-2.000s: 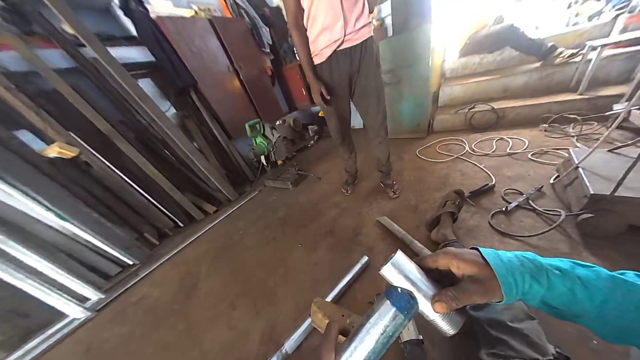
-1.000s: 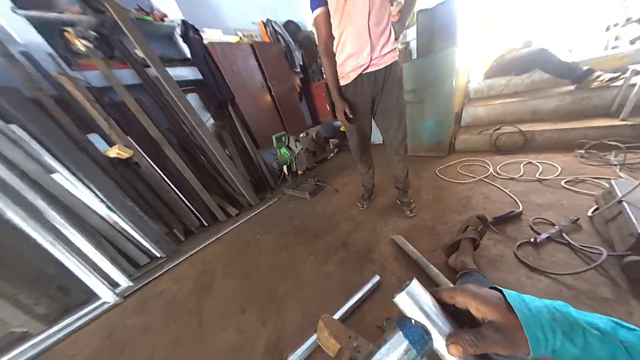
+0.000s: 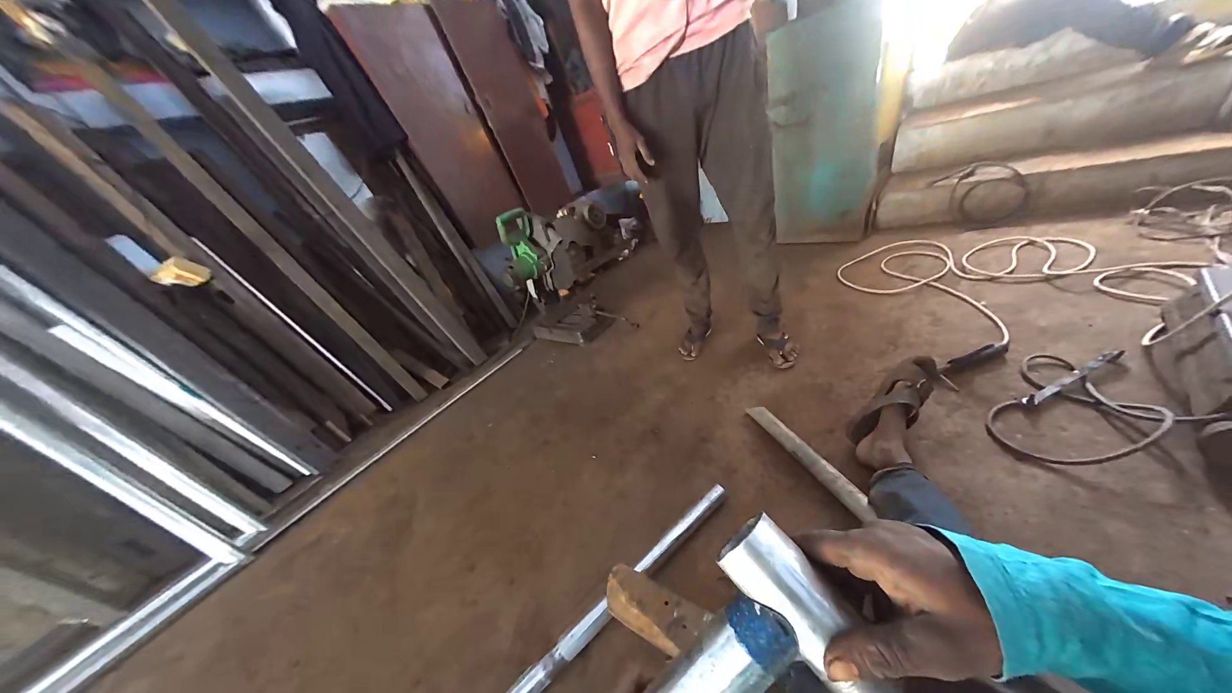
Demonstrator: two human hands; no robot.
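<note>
My right hand (image 3: 905, 606) grips a short piece of shiny metal pipe (image 3: 791, 587) near the lower right, thumb below and fingers over it. The pipe's side lies against the blue-marked end of a larger metal pipe (image 3: 736, 645), which runs out at the bottom edge. Behind that joint is a block of wood (image 3: 654, 606). A thin metal tube (image 3: 635, 577) slants across the floor beside the block. My left hand is not in view.
Metal bars (image 3: 289, 241) lean along the left wall. A green-handled power tool (image 3: 520, 245) stands on the floor near a standing person (image 3: 717, 125). Cables (image 3: 953, 265) and a welding electrode holder (image 3: 1073, 375) lie at right. A flat bar (image 3: 808, 462) lies near my sandalled foot (image 3: 890, 414).
The left hand, partly seen at the bottom edge two seconds ago, is out of view. The right hand keeps its grip on the short pipe against the larger one.
</note>
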